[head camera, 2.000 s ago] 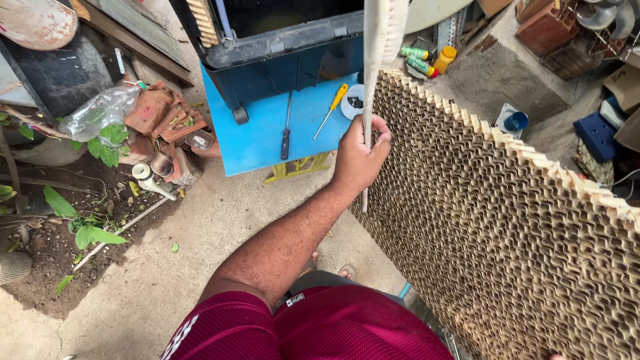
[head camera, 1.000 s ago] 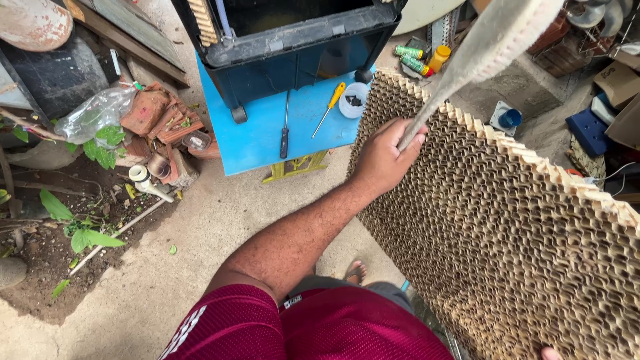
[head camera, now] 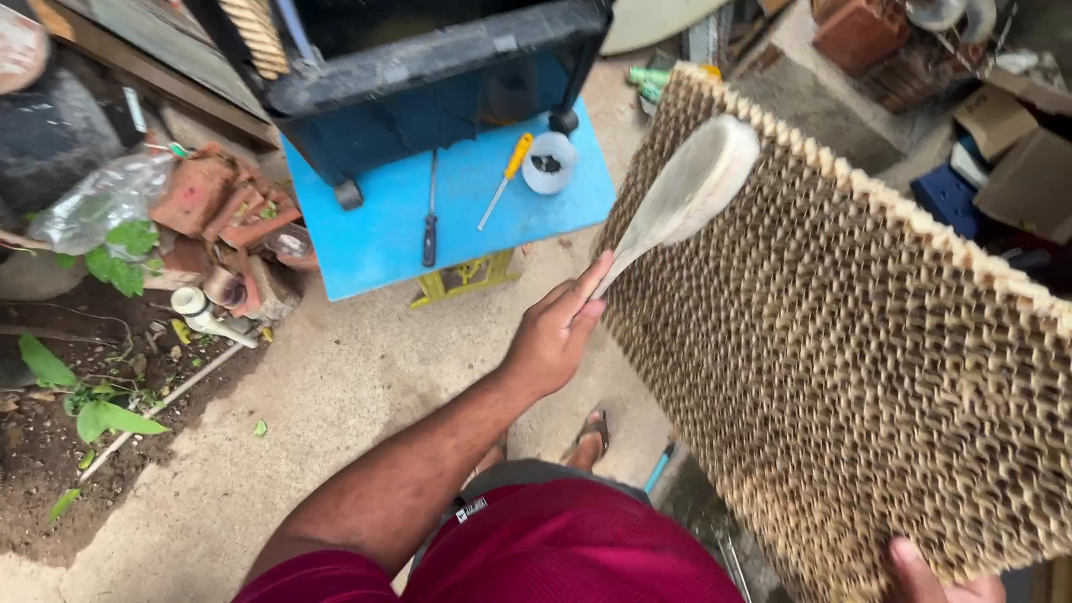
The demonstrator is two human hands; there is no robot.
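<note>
My left hand (head camera: 557, 331) is closed around the narrow handle of a pale brush (head camera: 691, 180), whose wide end lies over the upper left part of a honeycomb cooling pad (head camera: 854, 335). With my right hand (head camera: 942, 578), at the lower right, I grip the pad's bottom edge; most of that hand is out of view. The pad is tilted and fills the right side. A black plastic cooler housing (head camera: 444, 63) on casters stands at the top on a blue board (head camera: 377, 243). Beside it lie a dark-handled screwdriver (head camera: 430, 239), a yellow-handled screwdriver (head camera: 507, 180) and a small tub of dark bits (head camera: 549, 163).
Broken bricks (head camera: 197, 193), a clear plastic bottle (head camera: 100, 201) and a white pipe fitting (head camera: 197, 310) lie at the left beside a soil bed with plants (head camera: 109, 414). Cardboard boxes (head camera: 1030, 184) and a blue item (head camera: 946, 197) are at the upper right. A yellow stand supports the board.
The brush has swung from upright beside the pad to a slant across its face. My left hand keeps hold of it. The pad's upper left corner has shifted, now covering part of the green bottles.
</note>
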